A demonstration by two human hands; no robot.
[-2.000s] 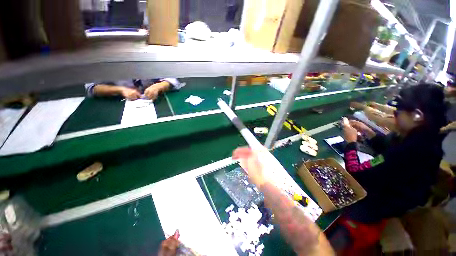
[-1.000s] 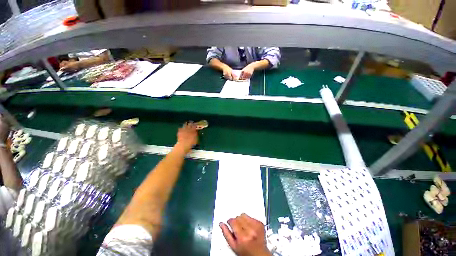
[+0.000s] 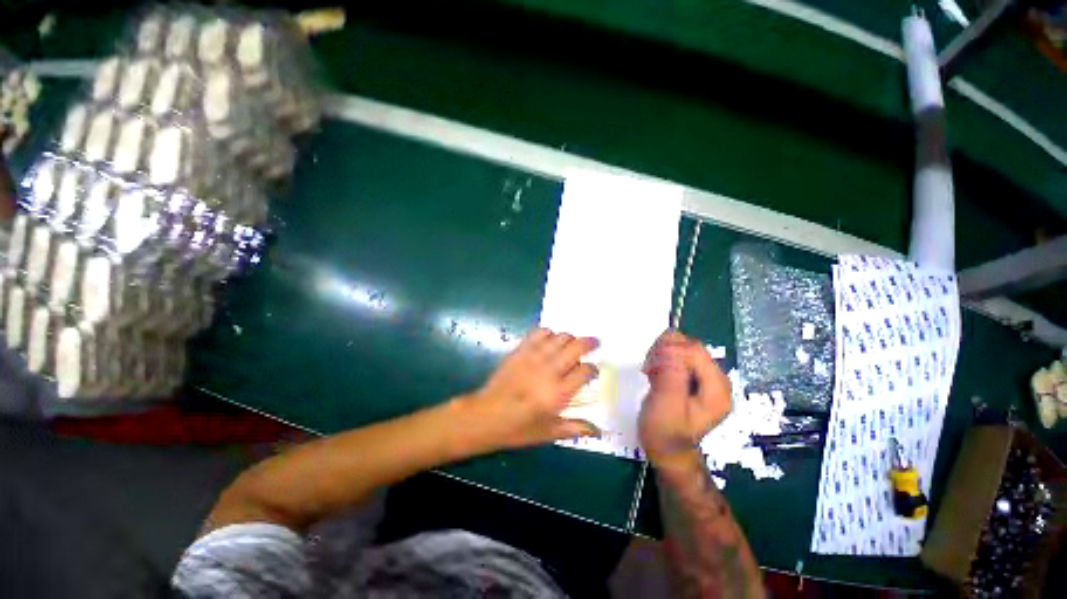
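Observation:
A blurred cream housing [image 3: 607,391] is at the fingertips of my left hand [image 3: 541,388], over the near part of the plain white sheet [image 3: 614,263]. The left thumb and fingers curve around its left side. My right hand [image 3: 686,396] is just right of it, with its fingers curled in. Whether the right fingers pinch something small cannot be told. A loose pile of small white pieces [image 3: 749,427] lies right of my right hand.
Stacked blister trays [image 3: 140,199] stand at the left. Bubble wrap [image 3: 778,316], a printed sheet [image 3: 883,398] with a yellow and black tool [image 3: 907,489] and a parts box [image 3: 965,515] lie at the right. The green belt [image 3: 655,94] runs beyond the pale rail [image 3: 468,143].
My left hand has come back from a pale housing on the belt to the white sheet. My right hand is now beside it with fingers curled. The view has tilted down.

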